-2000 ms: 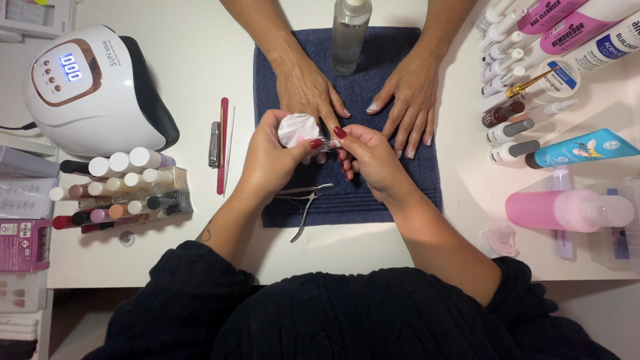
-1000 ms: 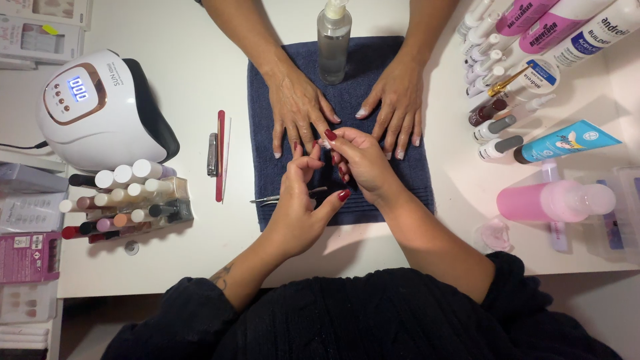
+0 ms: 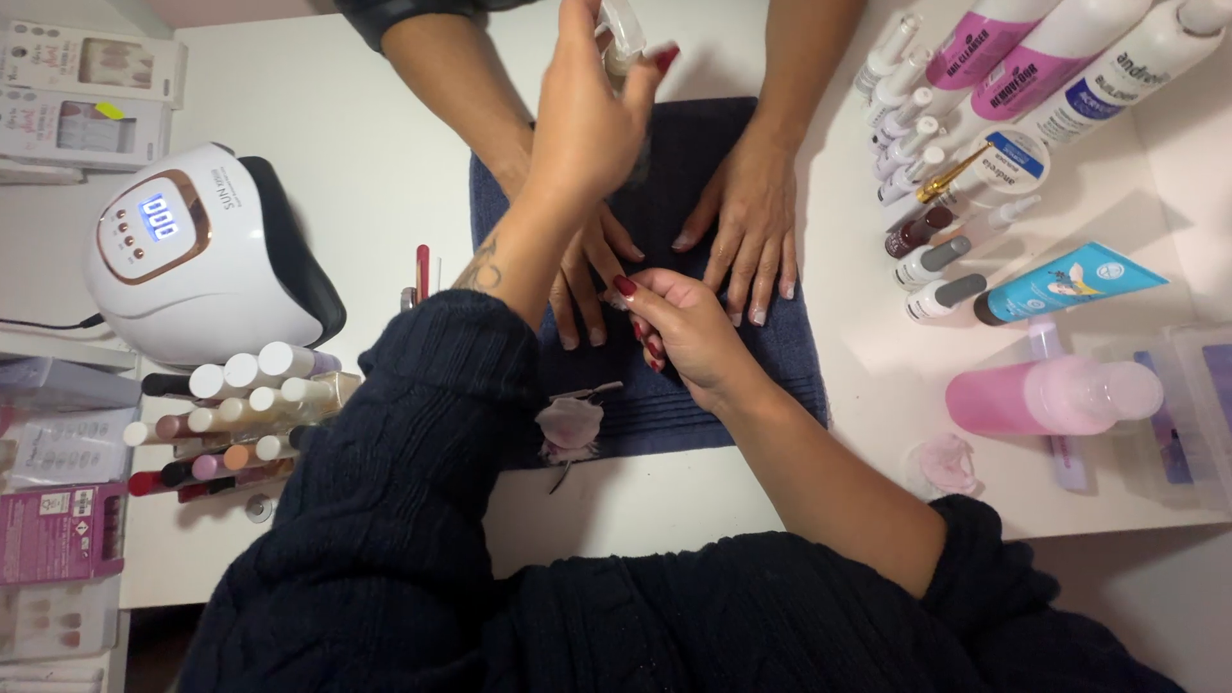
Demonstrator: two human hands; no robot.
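Observation:
My left hand [image 3: 589, 125] is raised over the far side of the towel, its fingers around the top of a clear bottle [image 3: 619, 43], whose lower part is mostly hidden. My right hand [image 3: 679, 332] pinches a finger of the other person's hand [image 3: 577, 279], with a bit of white material at its fingertips. That person's other hand [image 3: 746, 226] lies flat on the dark blue towel [image 3: 770, 395]. A crumpled cotton pad [image 3: 570, 426] rests on the towel's near edge, over metal nippers [image 3: 606, 388] that are partly hidden.
A white nail lamp [image 3: 212, 269] and a rack of polish bottles [image 3: 241, 414] stand left. A red nail file [image 3: 423, 269] lies beside the towel. Right are small bottles [image 3: 905, 144], a blue tube [image 3: 1078, 284], a pink liquid bottle [image 3: 1020, 397] and a used cotton pad [image 3: 943, 465].
My left hand has moved from beside my right hand to the clear bottle and taken hold of it. The cotton pad now lies over the nippers. My right hand stays at the person's finger.

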